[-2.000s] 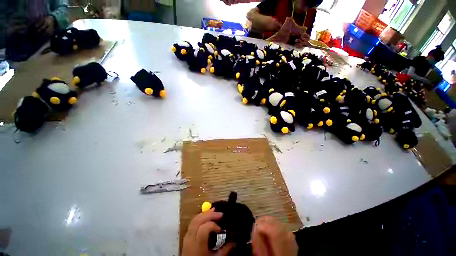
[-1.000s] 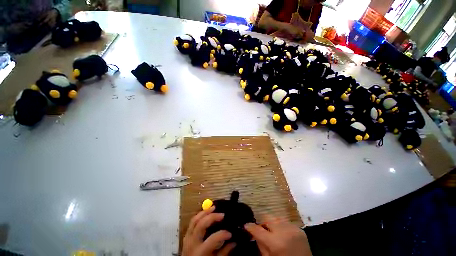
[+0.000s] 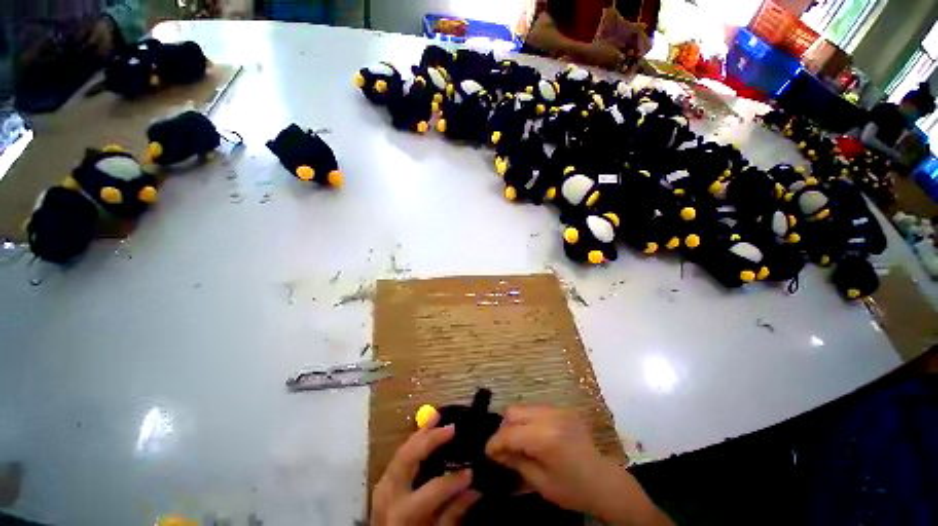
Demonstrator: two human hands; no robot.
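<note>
A black plush penguin (image 3: 475,429) is held low over the front of the cardboard work mat (image 3: 468,329), one yellow foot at its upper left and a black nub pointing up. My left hand (image 3: 424,481) grips its left side. My right hand (image 3: 545,452) has its fingertips pinched together at the toy's upper right side. A needle or thread is too small to see between them. The silvery thread snips (image 3: 334,377) lie at the mat's left edge.
A large penguin pile (image 3: 617,154) spreads from the back middle to the right. One penguin (image 3: 305,156) lies alone at the upper left, others (image 3: 115,183) farther left. A person's forearms (image 3: 576,43) show across the table. A blue crate (image 3: 761,64) stands behind.
My right hand has moved slightly up and over the toy's right side, its forearm now showing more. My left hand still holds the toy in about the same place.
</note>
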